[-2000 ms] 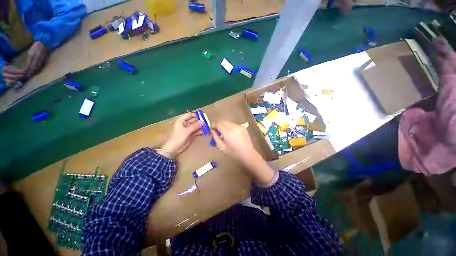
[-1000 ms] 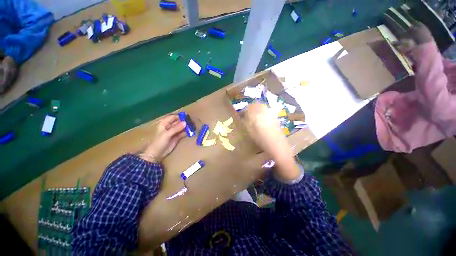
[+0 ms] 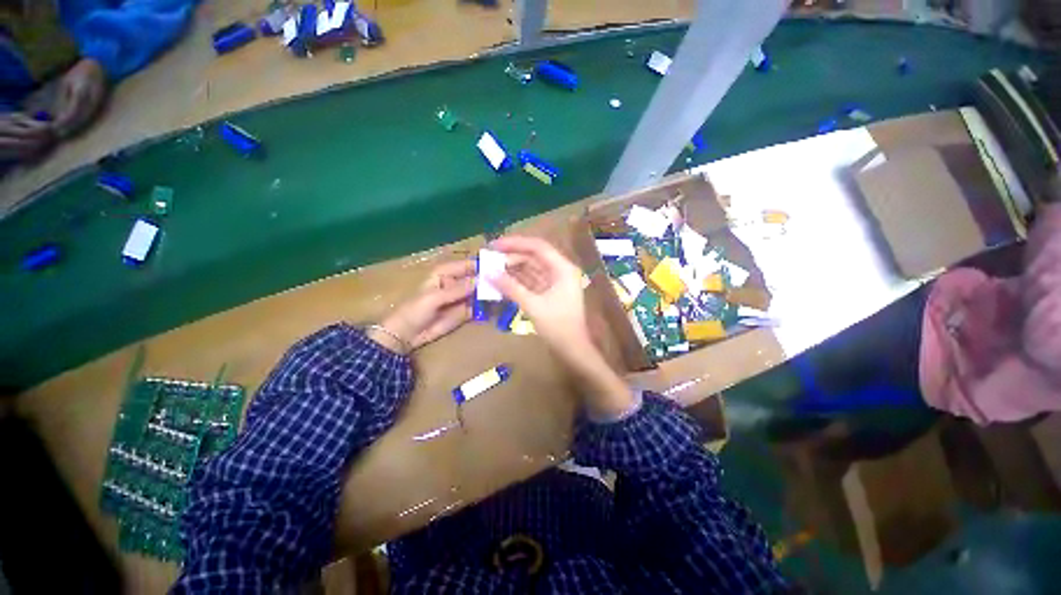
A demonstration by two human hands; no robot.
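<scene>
My left hand (image 3: 436, 305) holds a blue battery pack (image 3: 479, 305) upright above the brown bench. My right hand (image 3: 545, 285) holds a white adhesive pad (image 3: 491, 274) by its edge, against the pack's face. A second blue pack (image 3: 508, 315) lies behind my right hand, partly hidden, beside pale-yellow strips (image 3: 524, 324). Another pack with a white face (image 3: 482, 382) lies nearer to me on the cardboard. Whether the pad is stuck down cannot be told.
The parts box (image 3: 619, 305) with white, yellow and green pieces stands right of my hands. Green PCB panels (image 3: 157, 459) lie at left. The green conveyor (image 3: 337, 174) carries scattered packs beyond the bench. A metal post (image 3: 698, 93) rises behind the box. A pink sleeve (image 3: 977, 343) is at right.
My right hand has come back from the parts box to the pack in my left hand, now with a white pad. The packs on the conveyor have shifted left since the oldest frame.
</scene>
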